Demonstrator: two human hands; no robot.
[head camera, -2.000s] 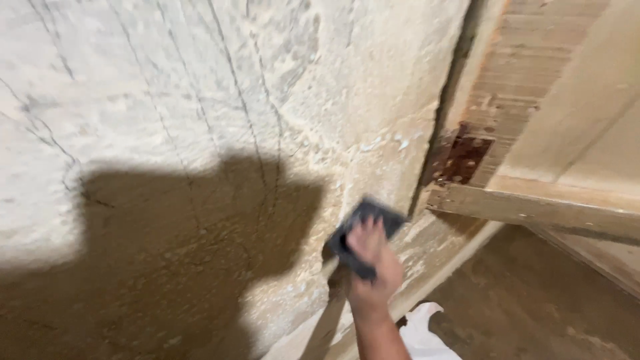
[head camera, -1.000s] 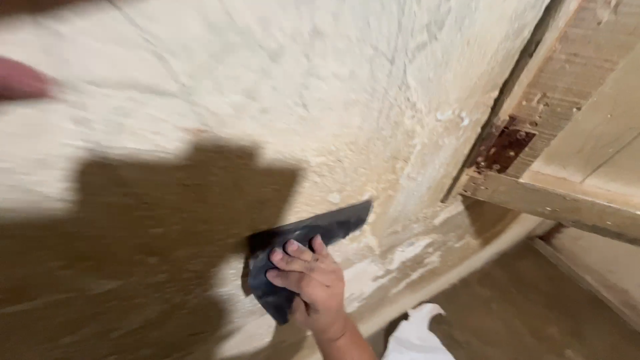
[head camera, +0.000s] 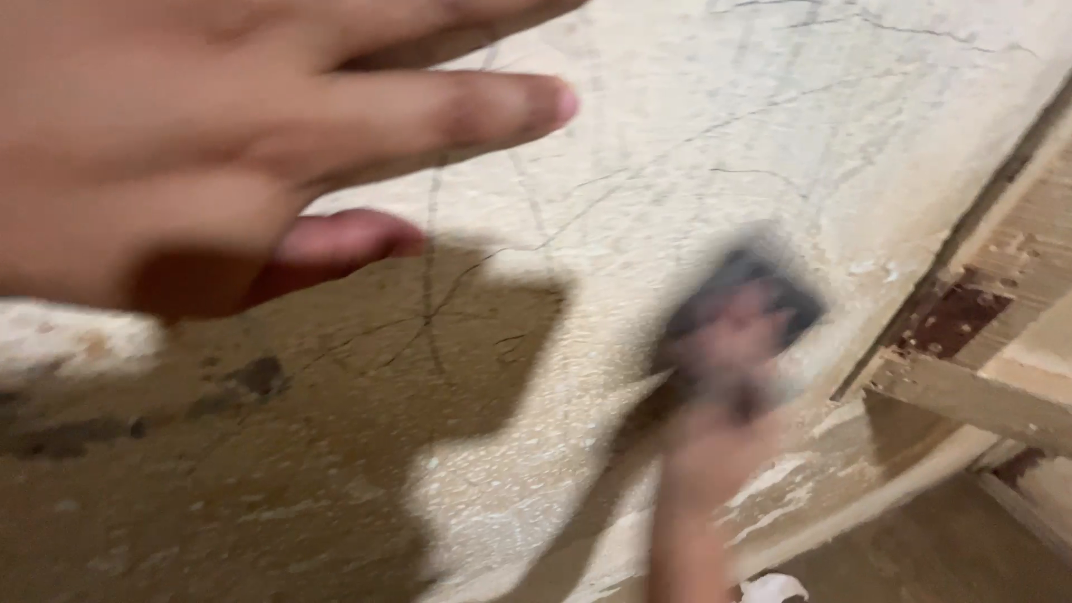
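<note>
My right hand, blurred by motion, is shut on a dark flat scraper or trowel at the right of centre. The tool lies over the cracked, pale plastered wall; whether it touches the surface cannot be told. Large and close at the upper left, my left hand has its fingers apart and holds nothing. Thin dark cracks run across the wall between and below the hands.
A wooden frame with a cross rail and a reddish-brown patch borders the wall on the right. My shadow covers the lower left of the wall, where dark stains show. A white object is at the bottom edge.
My left hand, only a fingertip at the left edge a second ago, now fills the upper left. The right hand has moved the tool upward and right along the wall.
</note>
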